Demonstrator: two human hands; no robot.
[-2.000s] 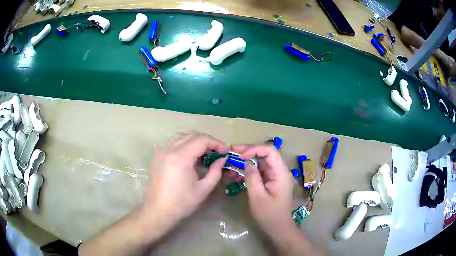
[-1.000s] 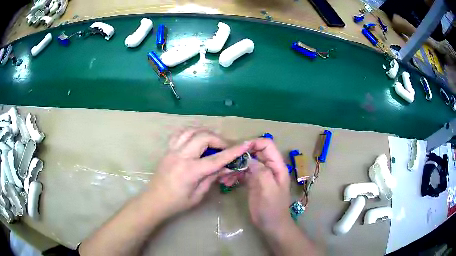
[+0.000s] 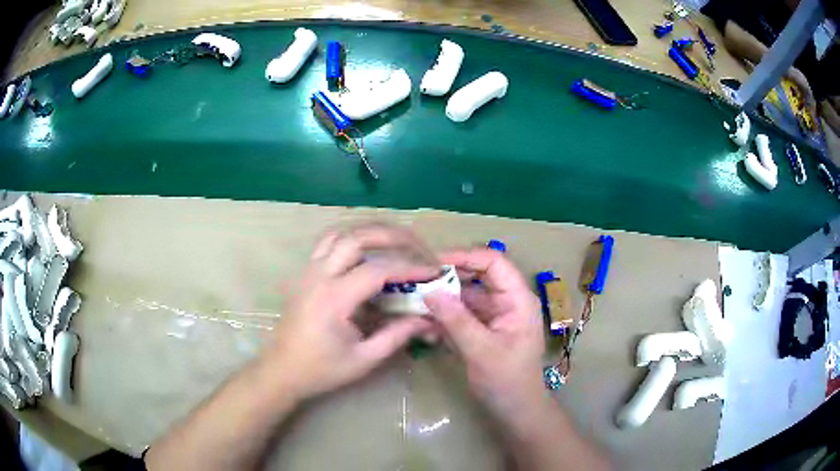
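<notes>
A white housing (image 3: 414, 296) is held between my two hands at the middle of the bench, with a little dark blue showing in it. My left hand (image 3: 355, 308) grips its left end, slightly blurred. My right hand (image 3: 493, 317) grips its right end, with the thumb on the front. The fingers hide much of the housing and its inside. A small green piece (image 3: 420, 349) shows just below the hands. Battery-and-board assemblies with blue cells (image 3: 600, 265) and tan faces lie right of my right hand, with wires running to a small board (image 3: 554, 376).
A pile of white shells (image 3: 35, 294) lies at the left. Several white shells (image 3: 669, 347) lie at the right beside white paper with a black coil (image 3: 802, 319). The green belt (image 3: 230, 152) carries housings and blue cells. Part of a person (image 3: 757, 57) shows at the upper right.
The held piece now shows a white face where blue, green and a dark end showed before. My hands stay in about the same place. Items on the belt have shifted right.
</notes>
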